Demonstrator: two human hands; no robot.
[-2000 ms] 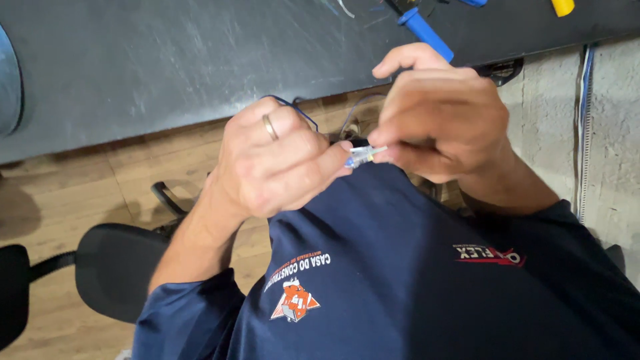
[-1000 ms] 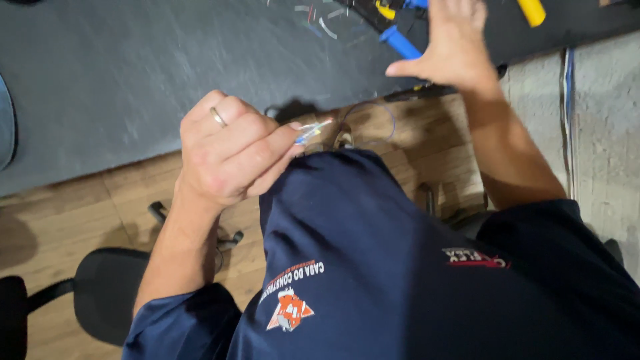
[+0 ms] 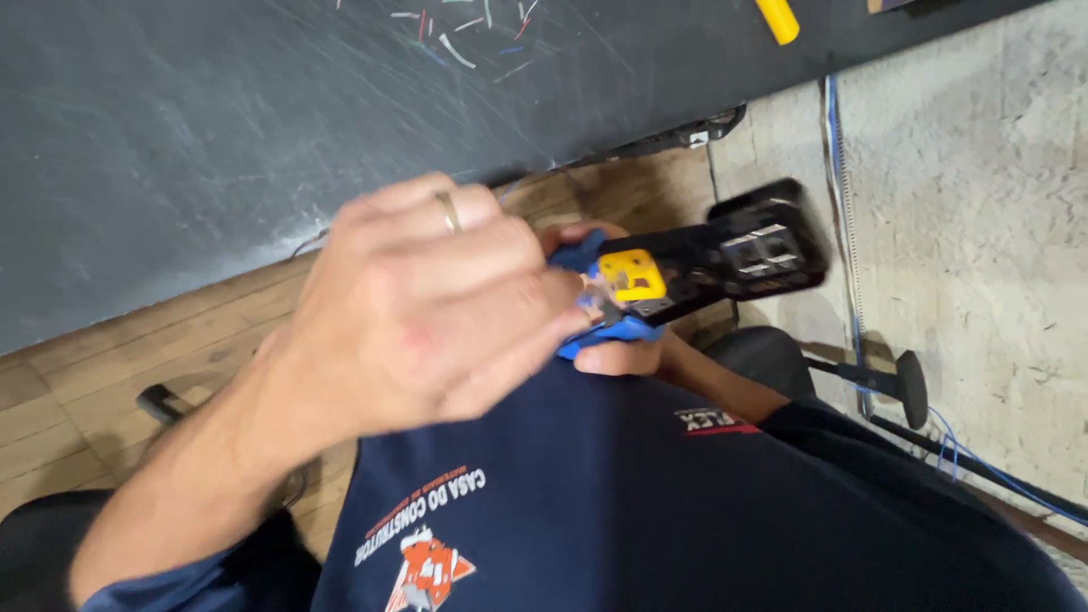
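Note:
My right hand (image 3: 616, 357), mostly hidden behind my left hand, grips the blue handles (image 3: 625, 330) of a crimping tool (image 3: 688, 268). The tool has a black head and a yellow plastic part (image 3: 631, 276), and its head points right. My left hand (image 3: 433, 314), with a ring on one finger, is closed at the near side of the tool. Its fingertips pinch the end of a thin cable with coloured wires (image 3: 588, 297), close against the yellow part. Blur and my fingers hide most of that end, so I cannot tell whether it sits inside the tool.
Scraps of coloured wire insulation (image 3: 459, 51) lie on the dark tabletop (image 3: 212, 144). A yellow tool handle (image 3: 778, 21) is near its far edge. Blue cables (image 3: 837, 127) run down the concrete wall at right, and a black chair (image 3: 51, 527) stands at lower left.
My right hand has gone from reaching over the table to holding the crimping tool in front of my body. My left hand has moved toward the tool with the cable end between its fingers.

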